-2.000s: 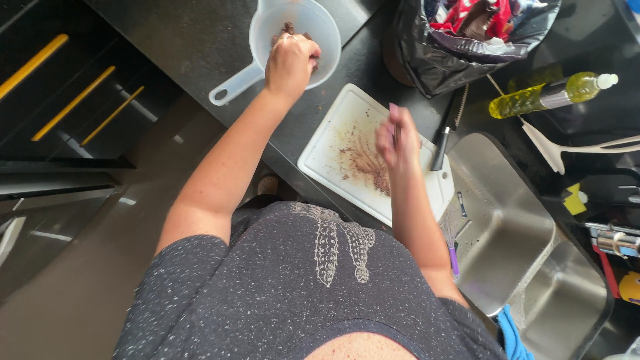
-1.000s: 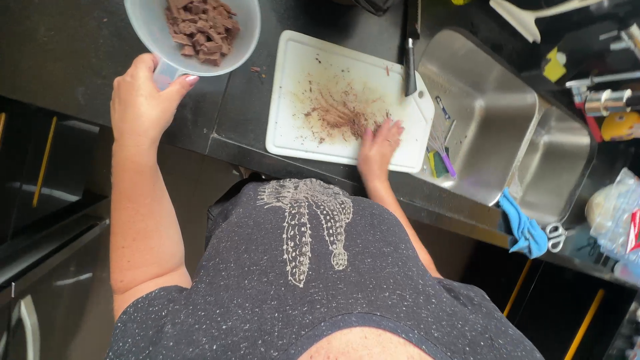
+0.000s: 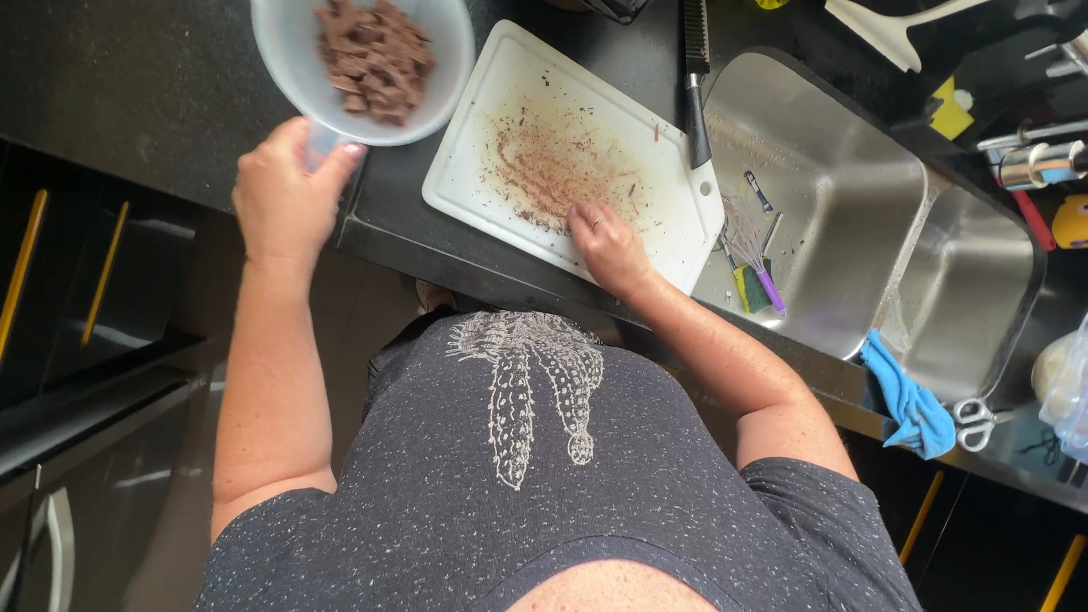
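My left hand (image 3: 289, 195) grips the handle of a translucent plastic bowl (image 3: 450, 51) at the upper left. Chopped chocolate (image 3: 378, 64) lies in the bowl. To its right, a white cutting board (image 3: 476, 110) is covered in the middle with brown chocolate crumbs (image 3: 552, 161). My right hand (image 3: 609, 246) rests on the board's near part, its fingers bent down at the edge of the crumbs; whether they pinch any is hidden. A knife with a black handle (image 3: 697, 123) lies at the board's right corner, its serrated blade pointing away.
Right of the board is a steel double sink (image 3: 833, 204), holding a purple-handled whisk (image 3: 771, 291) and a sponge (image 3: 752, 287). A blue cloth (image 3: 909, 404) hangs over the counter's front edge beside white scissors (image 3: 975, 423). A white utensil (image 3: 884, 34) lies behind the sink.
My left hand was in the bowl two seconds ago and now holds its handle. My right hand, raised over the board at first, has come down and moved left across it since a second ago.
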